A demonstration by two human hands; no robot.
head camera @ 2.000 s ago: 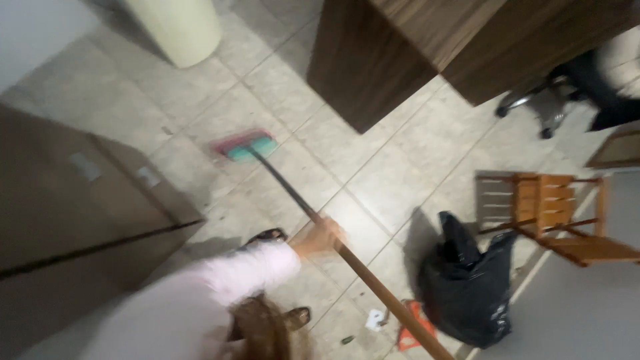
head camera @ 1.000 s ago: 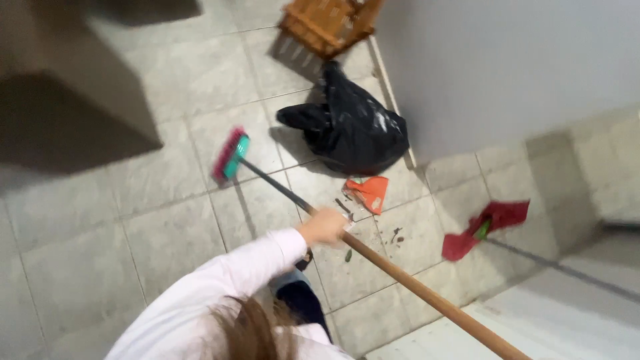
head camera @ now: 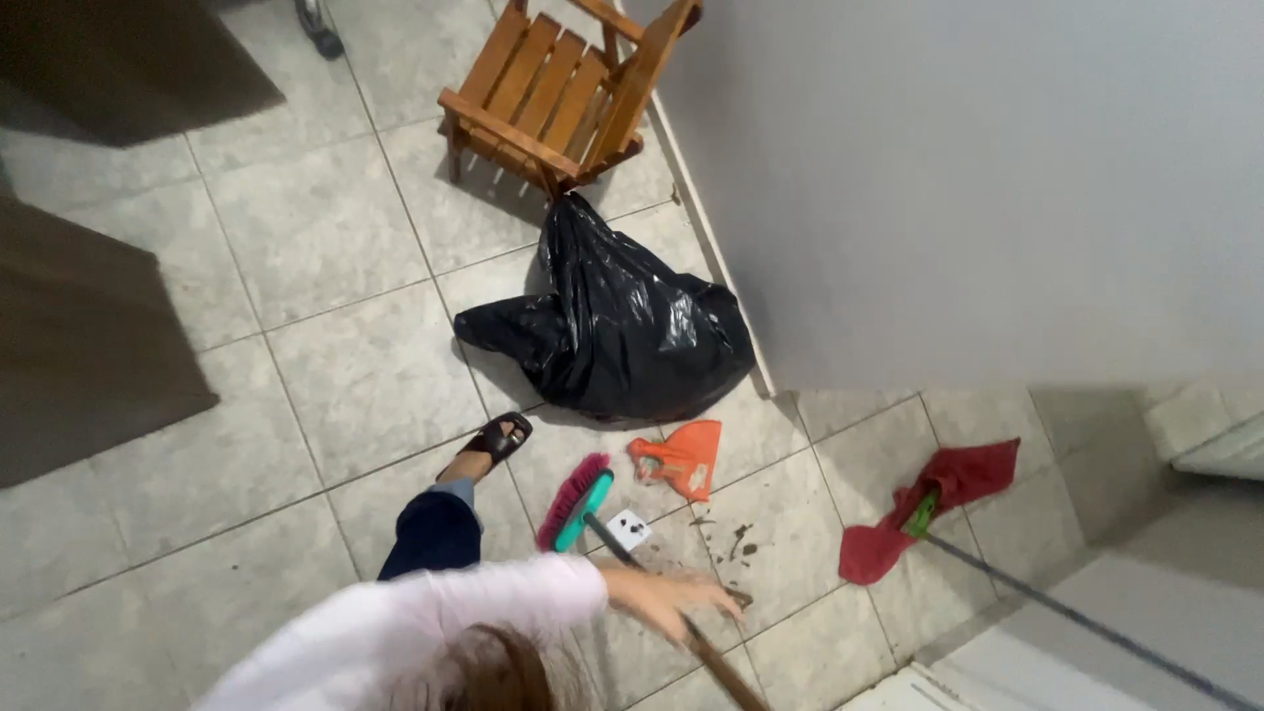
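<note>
My left hand [head camera: 671, 597], in a pale pink sleeve, reaches across the handle of a push broom [head camera: 585, 504] with its fingers spread and blurred. The handle passes beneath the hand to the bottom edge. The teal broom head with magenta bristles rests on the tiles beside a small white square [head camera: 629, 530] with dark spots. Just above it lies an orange dustpan [head camera: 691, 459], and dark debris [head camera: 736, 545] is scattered to the right. My right hand is not in view.
A full black trash bag [head camera: 642, 336] leans by the wall edge, below a slatted wooden chair [head camera: 538, 89]. At right, a red cloth [head camera: 968, 474] is draped over a green-headed floor tool. Brown furniture [head camera: 79, 326] stands at left. A sandaled foot [head camera: 499, 439] is near the bag.
The broom head has moved from left of the trash bag to beside the dustpan. My left hand, earlier closed around the handle, now has its fingers spread. The view has shifted greatly.
</note>
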